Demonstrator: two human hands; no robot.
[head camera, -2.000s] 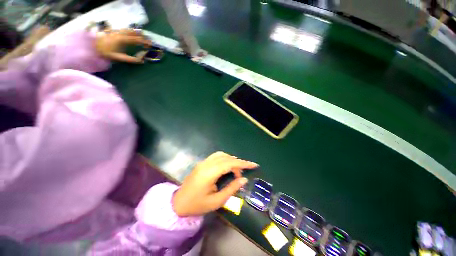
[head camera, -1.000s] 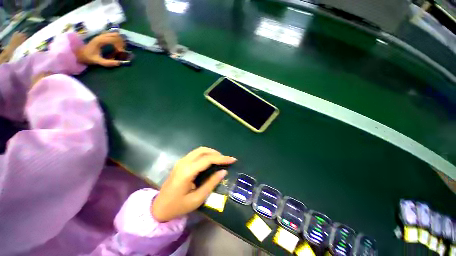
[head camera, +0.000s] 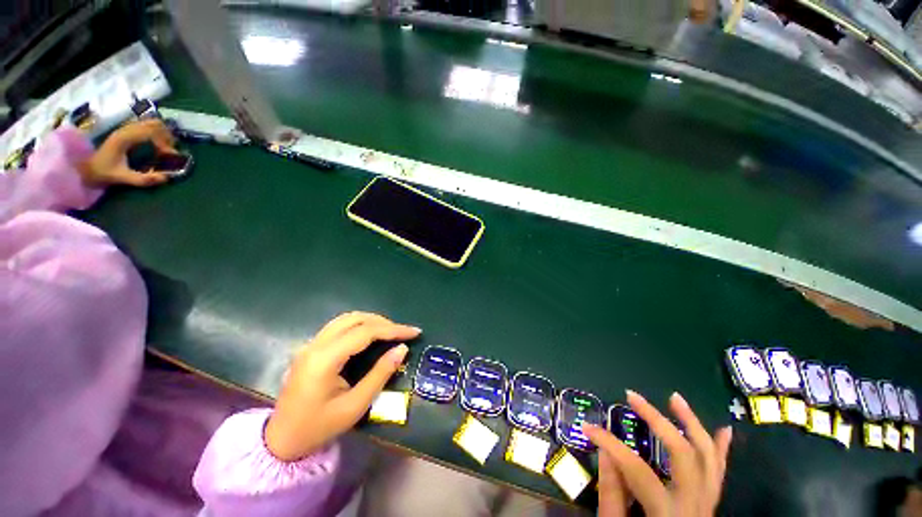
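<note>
Smartwatch modules (head camera: 484, 387) with lit screens lie in a row at the bench's near edge, some with menu lines and some with green marks. Batteries (head camera: 528, 450) with yellow edges lie below them. My left hand (head camera: 329, 379) is at the row's left end, thumb and fingers curled around a dark, mostly hidden module, with a battery (head camera: 389, 407) below it. My right hand (head camera: 667, 459) is spread over the row's right end, holding nothing. A fingertip is at the green-marked screen (head camera: 578, 416), and the fingers partly cover the modules beyond.
A phone (head camera: 417, 221) lies mid-bench, before a pale metal strip (head camera: 546, 204) with a grey post (head camera: 227, 76). Modules with pale screens (head camera: 784, 372) stand in a row at right. At left, a neighbour's hand (head camera: 136, 157) holds a dark module beside a white tray (head camera: 91, 91).
The view has swung right, so the phone and row sit further left in the picture. My right hand has come into view over the row. My left hand keeps its place at the row's left end.
</note>
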